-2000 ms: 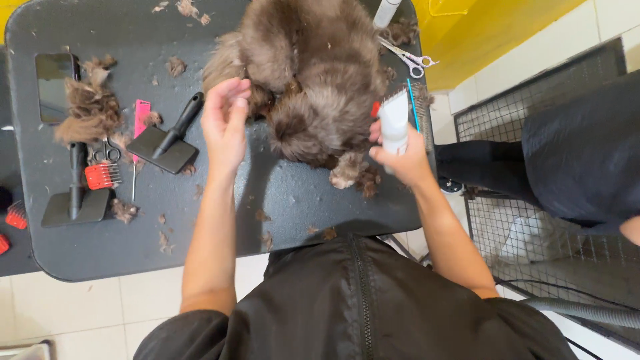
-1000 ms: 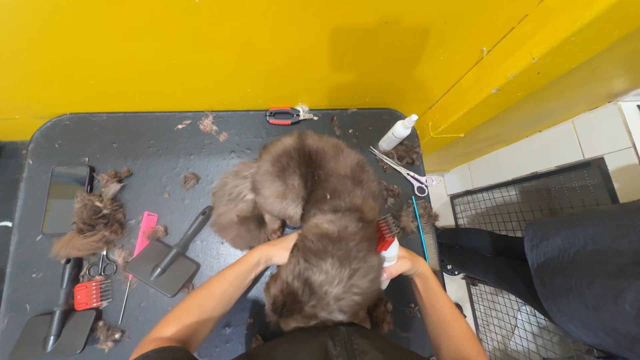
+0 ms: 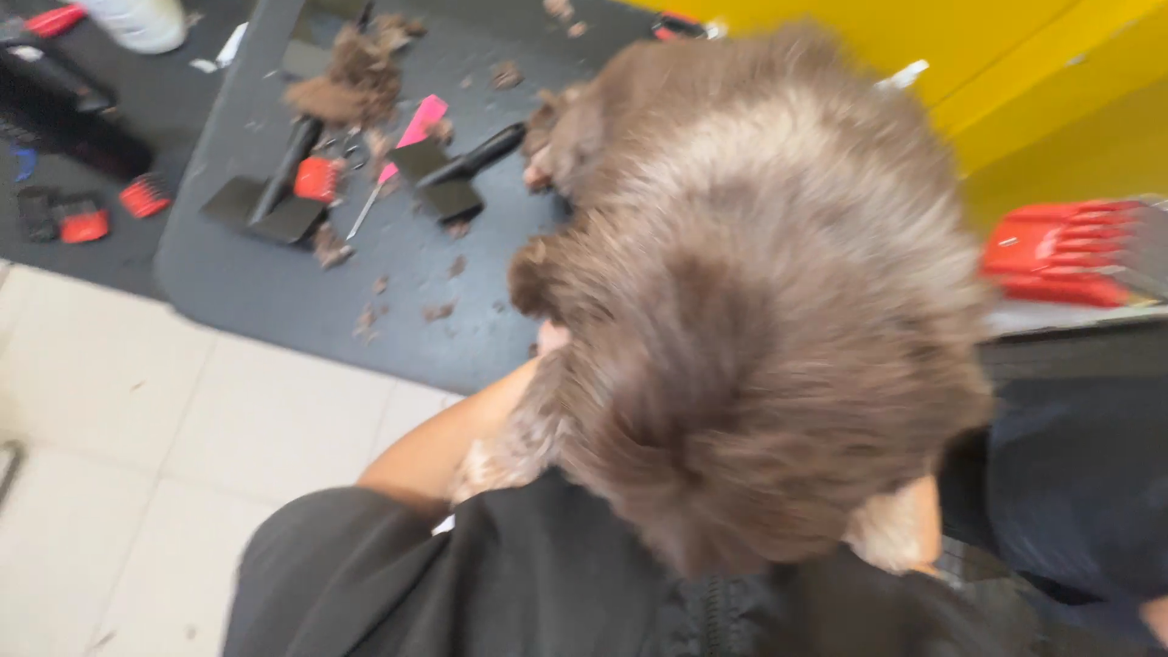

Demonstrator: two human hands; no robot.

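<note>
A brown long-haired dog (image 3: pixel 766 301) fills the middle of the view, raised close to the camera, with its paws by my black top. My left forearm reaches under the dog's left side; a small bit of skin that looks like my left hand (image 3: pixel 552 338) shows at the fur, the rest hidden. My right hand is hidden behind the dog; only part of that forearm shows low at right. Beyond the dog's right side, a hair clipper's blade end with a red guard comb (image 3: pixel 1058 254) sticks out; what holds it cannot be seen.
On the black grooming table (image 3: pixel 301 301) lie slicker brushes (image 3: pixel 474 155), a pink comb (image 3: pixel 422 121), a red guard comb (image 3: pixel 317 179) and hair clumps (image 3: pixel 351 78). More guard combs (image 3: pixel 82 219) and a bottle (image 3: pixel 146 20) are at left. Another person (image 3: pixel 1077 474) stands at right.
The dog was on the table and is now up against my chest. The clipper, in my right hand two seconds ago, now shows beyond the dog. The view has swung and tilted.
</note>
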